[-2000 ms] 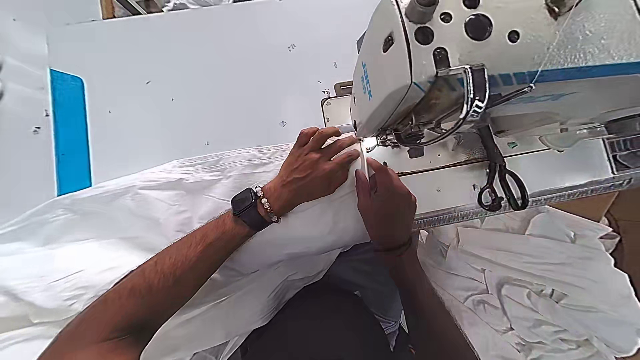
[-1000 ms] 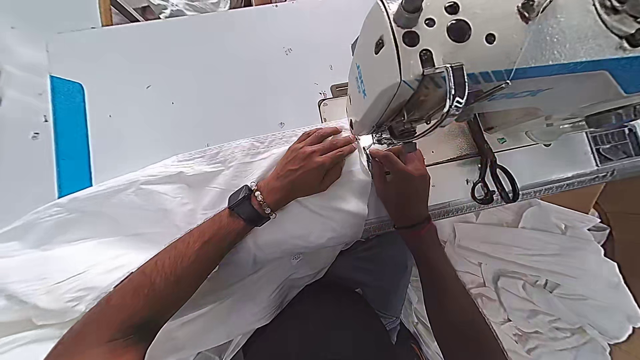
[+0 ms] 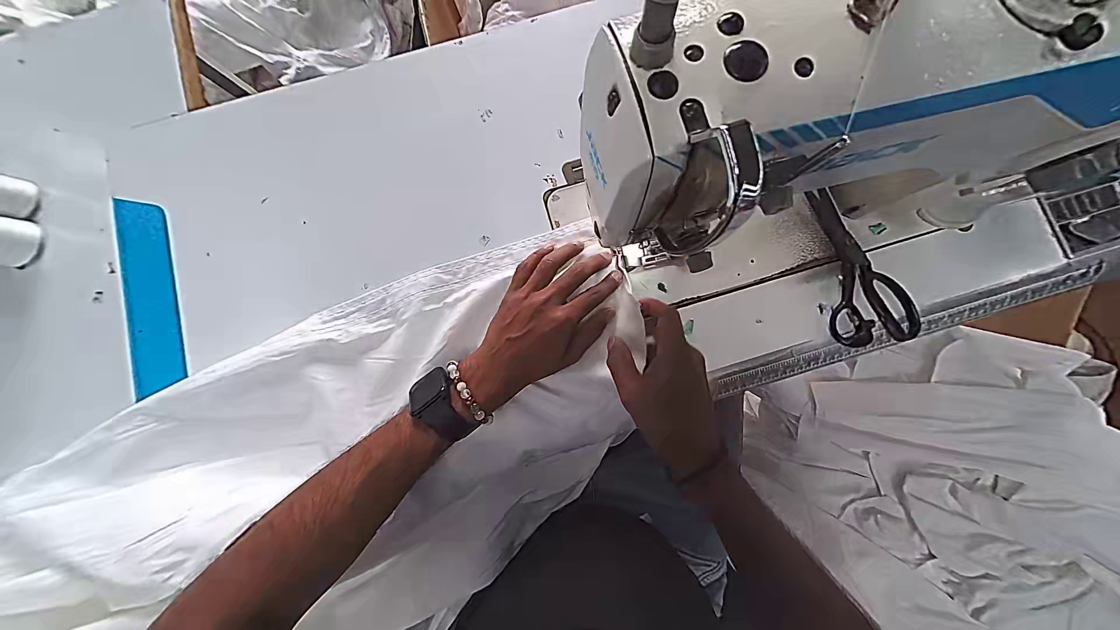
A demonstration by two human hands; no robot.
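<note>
White fabric [image 3: 350, 394] spreads over the left of the sewing table and drapes toward my lap, its edge reaching the presser foot [image 3: 643, 254] of an industrial sewing machine [image 3: 752, 114]. My left hand [image 3: 547, 319] lies flat on the cloth just left of the foot, fingers a little spread, with a dark watch and a beaded bracelet at the wrist. Nearer to me than the foot, my right hand [image 3: 669, 385] pinches the fabric edge between thumb and fingers. The needle tip is too small to make out.
Black-handled scissors [image 3: 862, 297] lie on the machine bed at right. A measuring tape [image 3: 919, 328] runs along the table's front edge. More white fabric [image 3: 945, 472] is heaped at lower right. White thread cones [image 3: 17, 223] stand at far left, near a blue strip [image 3: 150, 297].
My right hand has moved from close beside the presser foot back toward my body, and it now pinches the cloth edge there. My left hand remains on the fabric left of the foot.
</note>
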